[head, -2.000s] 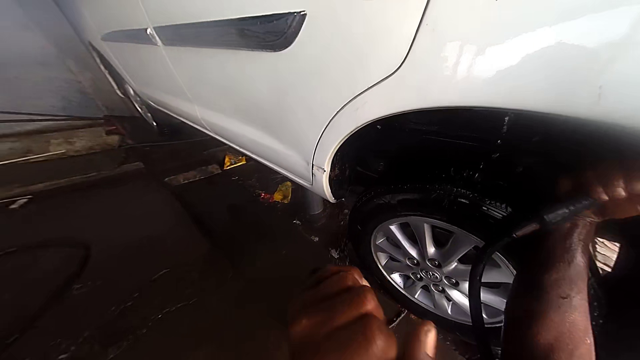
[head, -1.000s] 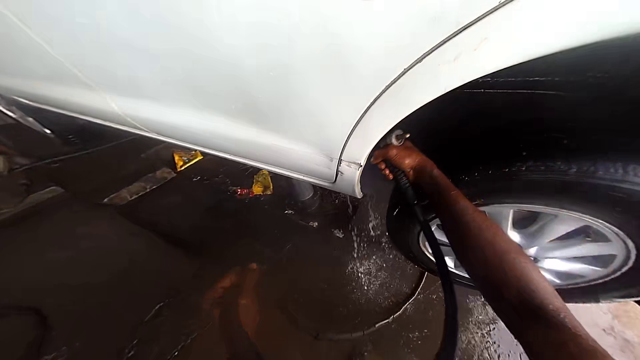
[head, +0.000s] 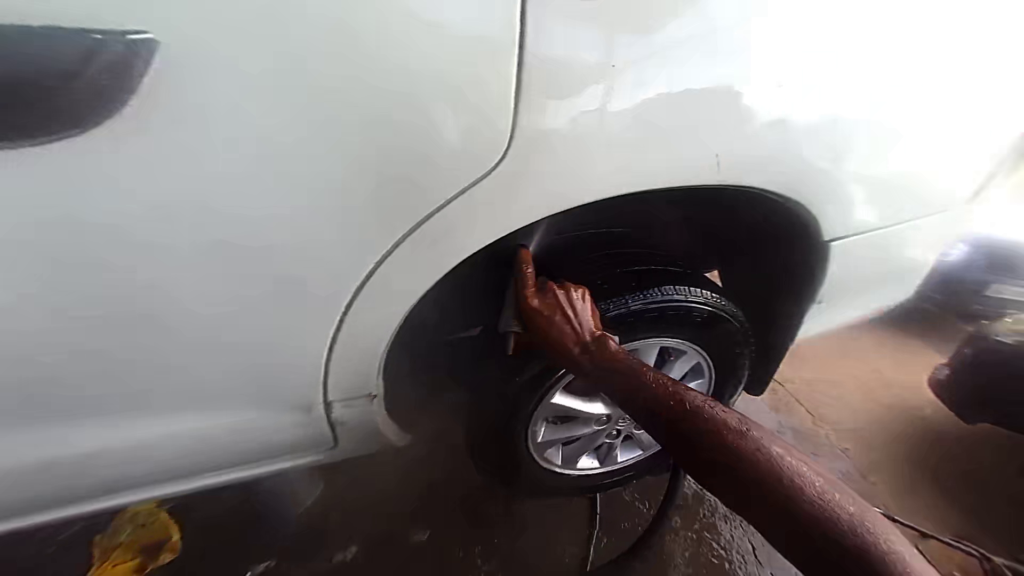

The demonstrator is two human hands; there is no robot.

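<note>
My wet right hand [head: 560, 316] reaches into the wheel arch [head: 744, 232] of a white car [head: 240, 240], above and in front of the tyre [head: 680, 308]. It grips a spray nozzle, mostly hidden by the fingers, with a thin spray of water [head: 540, 232] rising from near the raised index fingertip. Under my forearm, a dark hose [head: 664, 512] runs down beside the wheel. The silver alloy wheel [head: 588, 432] is partly covered by my arm. My left hand is out of view.
A yellow crumpled wrapper [head: 136, 540] lies on the wet dark ground at the lower left. At the right edge stands a blurred dark object [head: 980, 376] on brownish ground. The car's lower sill [head: 160, 488] runs along the left.
My right hand has moved from the front lower edge of the wheel arch to higher inside it. My left hand, seen two seconds ago, has left the view. The view has shifted.
</note>
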